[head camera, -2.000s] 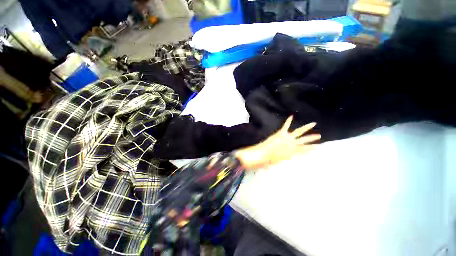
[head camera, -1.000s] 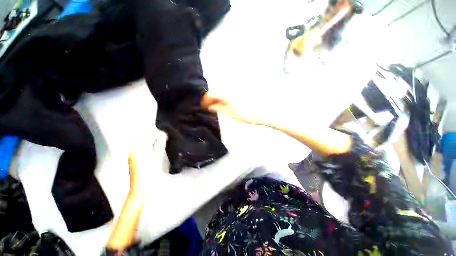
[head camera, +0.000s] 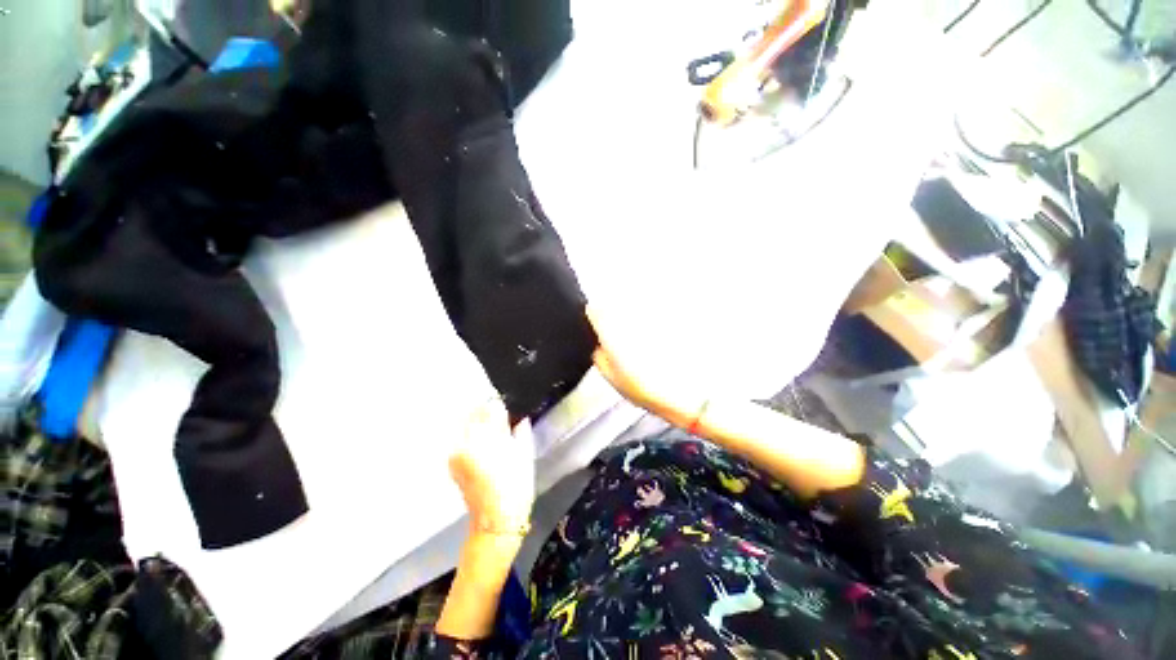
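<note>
A plain black garment (head camera: 484, 219) lies on the white-covered table (head camera: 355, 322). One tube-like end points toward me at the near edge; the other (head camera: 239, 445) lies flat to the left. My left hand (head camera: 497, 464) is at the near end's left corner, and its fingertips seem to pinch the cloth edge. My right hand (head camera: 622, 368) is at the right side of the same end, its fingers on the cloth edge and partly hidden. The iron (head camera: 767, 65) with an orange-brown handle rests at the upper right; its sole is washed out by glare.
Plaid cloth (head camera: 58, 516) is heaped at the lower left, below the table. Paper-like and dark scraps (head camera: 993, 322) lie at the right. Cables (head camera: 1096, 129) hang at the upper right. My patterned clothing touches the near table edge.
The view swung from the plaid heap to the table's near side. Since one second ago, my left hand moved right to the black end, and that end now reaches the near edge.
</note>
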